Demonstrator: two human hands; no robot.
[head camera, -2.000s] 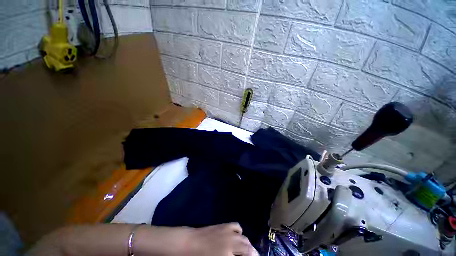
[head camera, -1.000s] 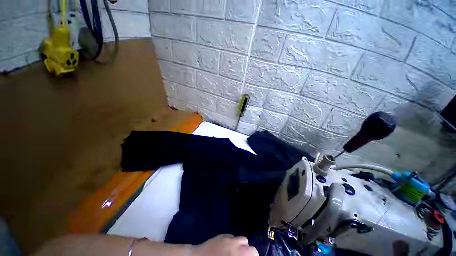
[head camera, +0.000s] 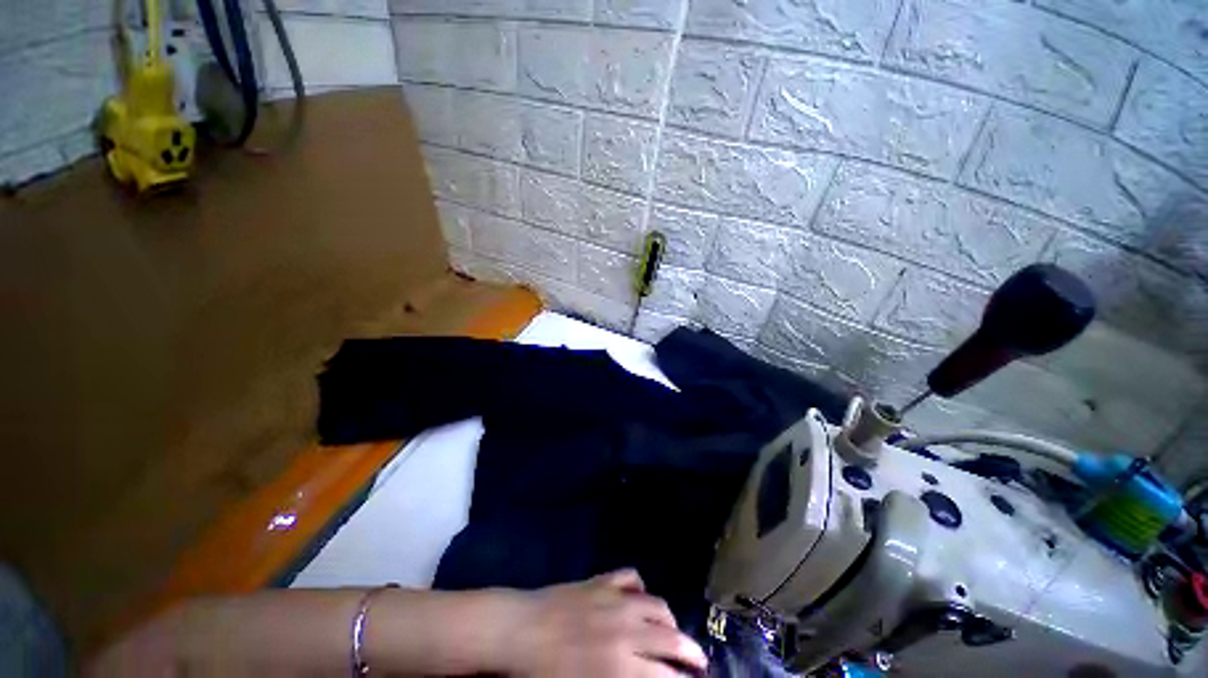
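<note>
A dark cloth (head camera: 583, 457) lies spread behind and left of the off-white sewing machine head (head camera: 914, 556). One long narrow part reaches left over the orange edge. My left hand (head camera: 603, 633) rests palm down on the near part of the cloth, just left of the needle area (head camera: 742, 629). Its fingers are together and point right, and the bottom edge cuts off part of it. Whether the fingers pinch the cloth cannot be seen. A bracelet (head camera: 360, 633) is on the wrist. My right hand is not in view.
A dark bulbous-handled screwdriver (head camera: 1027, 325) stands up from the machine top. A blue-green fitting (head camera: 1126, 503) is at right. A small yellow-black tool (head camera: 649, 265) leans on the brick wall. A cardboard sheet (head camera: 199, 331), an orange edge (head camera: 285, 510) and a yellow socket (head camera: 149, 139) are at left.
The near part of the cloth has shifted right since the earliest frame, baring more white table. My left hand has moved slightly right towards the needle area. The camera view has also shifted slightly.
</note>
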